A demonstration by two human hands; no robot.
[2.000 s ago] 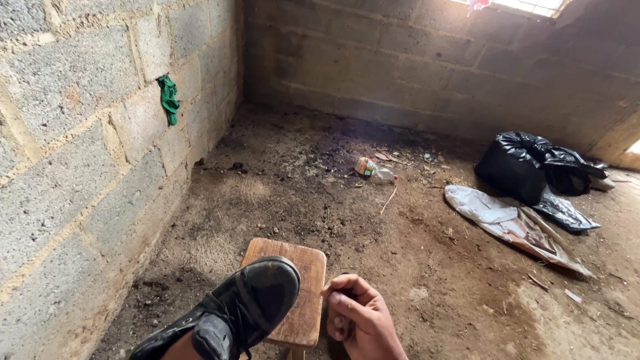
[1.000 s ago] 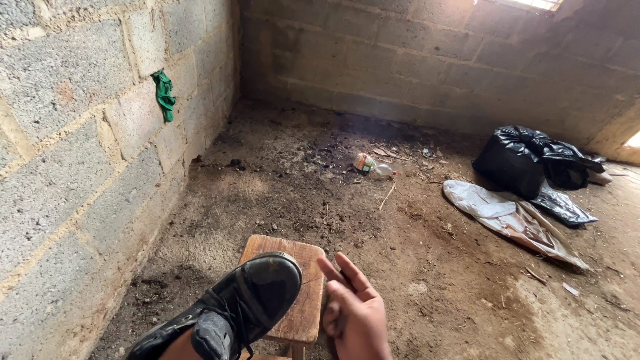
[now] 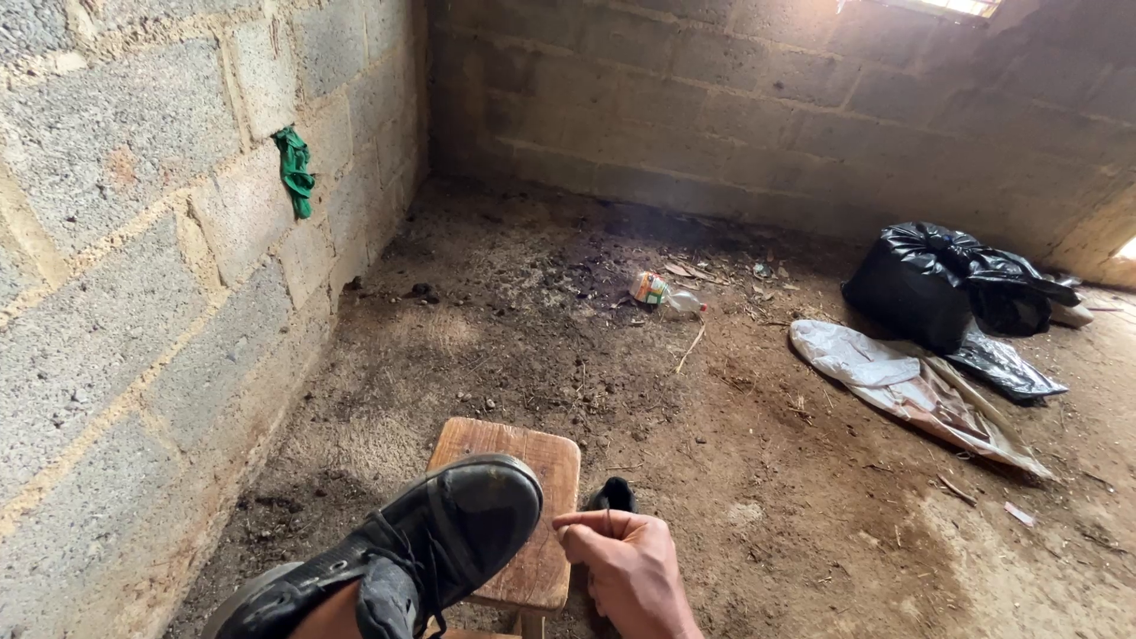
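Note:
My right hand (image 3: 632,568) is at the bottom centre, its thumb and index fingertip pinched together beside the right edge of a wooden stool (image 3: 550,568). Whether something thin is between the fingertips cannot be made out. On the stool rests a foot in a black lace-up shoe (image 3: 470,515), its tongue loose and its laces hanging down. A second black shoe (image 3: 614,495) shows partly behind my right hand, on the ground to the right of the stool. My left hand is out of view.
A concrete-block wall (image 3: 231,311) runs along the left, with a green cloth (image 3: 295,173) stuck in it. A plastic bottle (image 3: 666,295) lies on the dirt floor. At the right are a black plastic bag (image 3: 919,284) and a flattened whitish sack (image 3: 905,382).
My right hand's fingers, spread apart one second ago, have come together at the tips. The second black shoe now shows behind the hand. The foot on the stool has stayed in place.

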